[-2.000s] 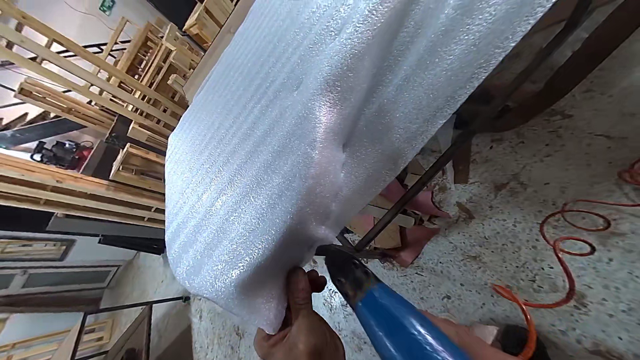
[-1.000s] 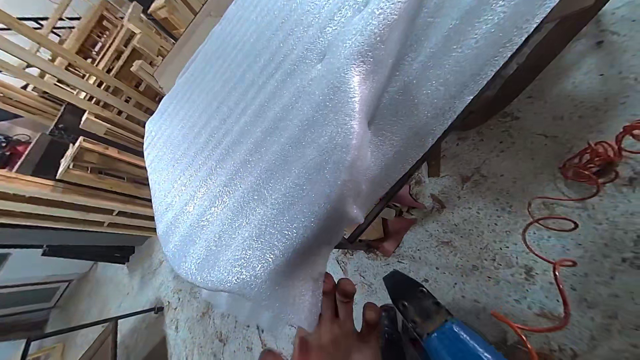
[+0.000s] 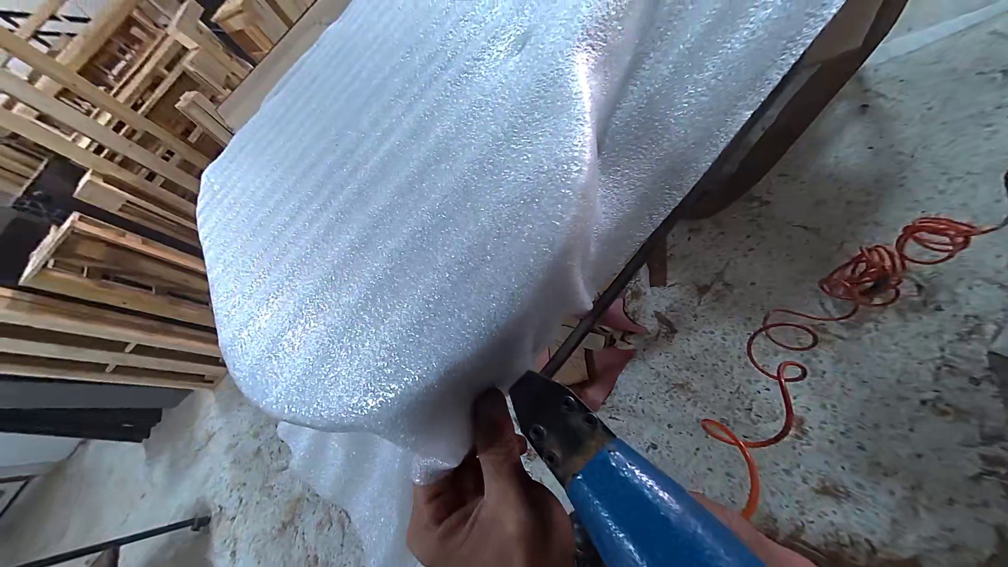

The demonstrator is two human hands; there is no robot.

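Observation:
White foam sheeting [image 3: 409, 205] is draped over a broad piece with a rounded corner. At its lower edge my left hand [image 3: 496, 488] pinches a fold of the sheeting between thumb and fingers. Just right of my left thumb is the black metal nose of a blue pneumatic stapler [image 3: 654, 512], close against the sheeting's edge. My right hand [image 3: 748, 531] is mostly hidden behind the tool's body, with only part of it showing at the bottom. From near the tool's nose a dark frame rail [image 3: 610, 291] runs up and right under the sheeting.
A coiled orange air hose [image 3: 787, 378] lies on the speckled floor [image 3: 890, 441] at right. Reddish scraps [image 3: 606, 374] lie beneath the rail. Wooden frames [image 3: 118, 268] are stacked at left, and a dark metal bar [image 3: 118, 543] crosses the lower left.
One second ago my left hand's fingers were spread below the sheeting and the stapler was apart from it. Now the hand pinches the sheeting, and the stapler's nose is at the edge.

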